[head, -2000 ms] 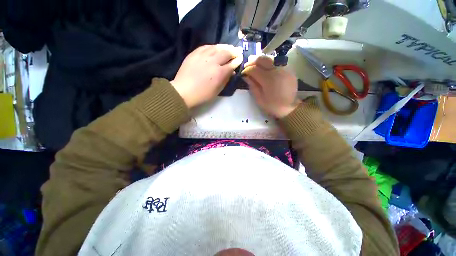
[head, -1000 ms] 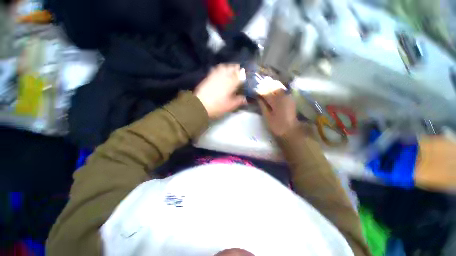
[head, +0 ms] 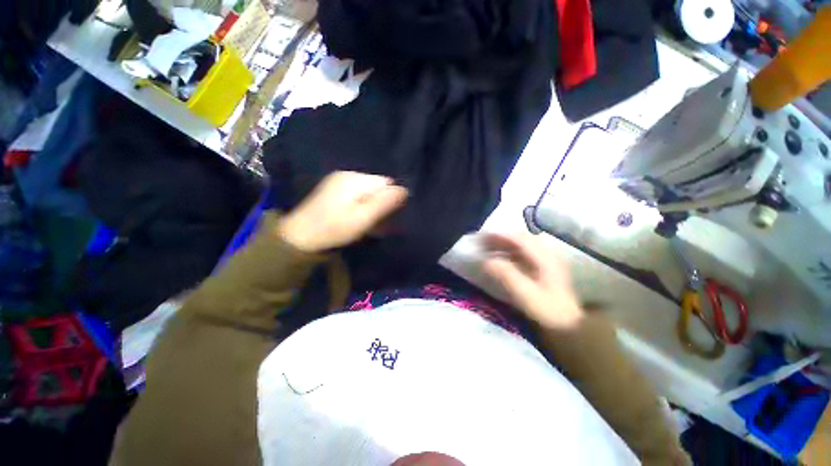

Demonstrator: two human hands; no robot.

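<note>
The black garment (head: 446,136) lies heaped in front of me, from the table's back down to my lap, left of the sewing machine (head: 692,155). My left hand (head: 351,211) is on the garment with its fingers curled together, pinching some of the black cloth. My right hand (head: 531,278) is blurred, at the right of the garment over the table's front edge, with its fingers apart and nothing seen in it. The needle area under the machine head has no black cloth under it.
Scissors (head: 706,309) with orange and red handles lie on the machine table. A blue bin (head: 784,414) is at the lower right. A yellow container (head: 221,86) stands upper left. A red strip (head: 576,41) lies by black cloth. A white spool (head: 706,16) is upper right. A red crate (head: 56,359) is lower left.
The view has turned left. The black cloth has come away from the needle towards me. My hands have left the presser foot and moved apart; my right hand has let go of the cloth.
</note>
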